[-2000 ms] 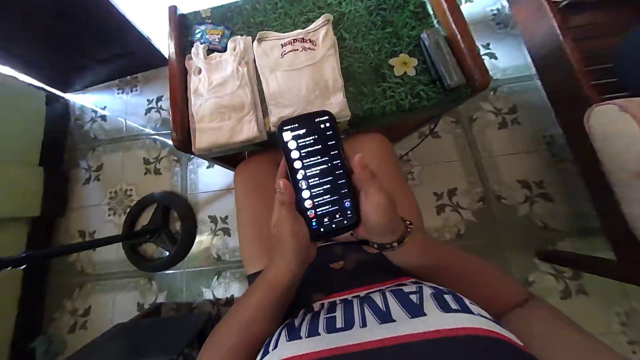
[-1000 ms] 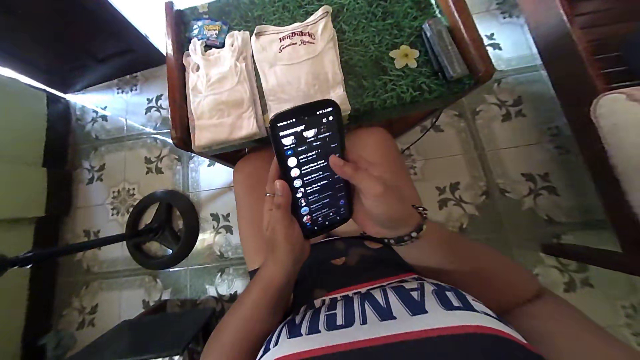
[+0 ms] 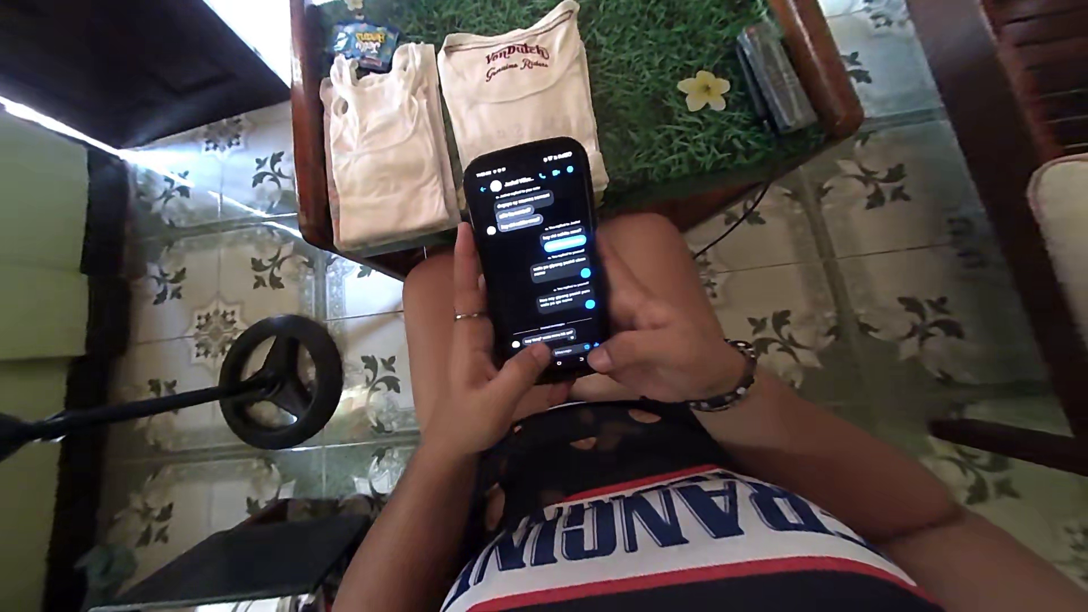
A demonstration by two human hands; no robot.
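Observation:
A black smartphone (image 3: 540, 263) is held upright over my lap, its lit screen showing a dark chat page with message bubbles. My left hand (image 3: 480, 365), with a ring on one finger, grips its left side, the thumb over the bottom of the screen. Around the lower right side is my right hand (image 3: 663, 340), a beaded bracelet at the wrist and its thumb at the bottom right corner. Just beyond the phone, a folded cream shirt (image 3: 518, 110) with red lettering lies beside a stack of folded white tank tops (image 3: 387, 161).
The wooden table (image 3: 837, 76) has a green artificial grass mat (image 3: 646, 51). On it are a white and yellow flower (image 3: 704, 91), a blue packet (image 3: 364, 44) and a plastic-wrapped item (image 3: 775, 78). A black round stand base (image 3: 280, 382) is at left, a cushioned seat (image 3: 1061, 212) at right.
The phone screen has gone from a list of chats to one open conversation. My left thumb has come over the bottom of the screen; my right thumb has moved down to its lower right corner.

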